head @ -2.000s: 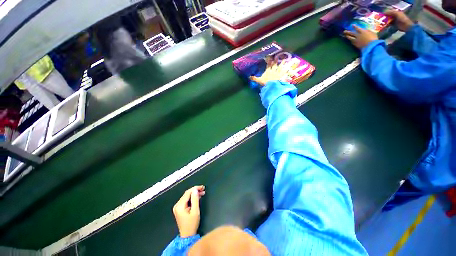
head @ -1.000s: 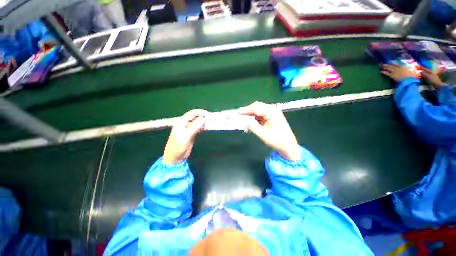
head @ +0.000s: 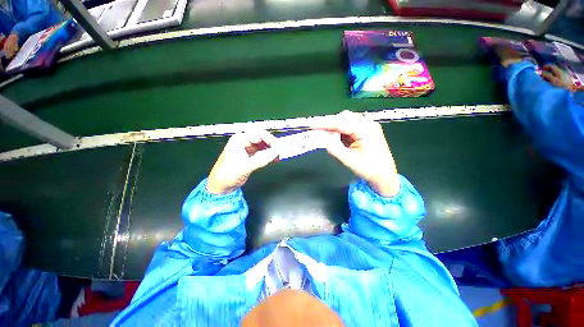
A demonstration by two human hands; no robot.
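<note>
A small white label strip (head: pixel 300 145) with faint print is stretched level between my two hands, above the near edge of the conveyor rail. My left hand (head: pixel 240 159) pinches its left end between thumb and fingers. My right hand (head: pixel 365 150) pinches its right end. Whether it is one strip or a label with backing, I cannot tell. A multicoloured retail box (head: pixel 388 65) lies flat on the green conveyor belt (head: pixel 211 76), beyond my right hand, untouched.
The white side rail (head: pixel 173 133) separates the belt from the dark green worktop (head: pixel 186 166). At the right, a person in a blue smock (head: pixel 551 121) reaches to more boxes (head: pixel 556 54). Another box (head: pixel 41 48) is at the far left by a person. Metal posts (head: pixel 38 121) stand at left.
My right hand has come back from the box, and both hands now hold the label strip. Since one second ago the strip has tilted slightly and the view has tipped further down.
</note>
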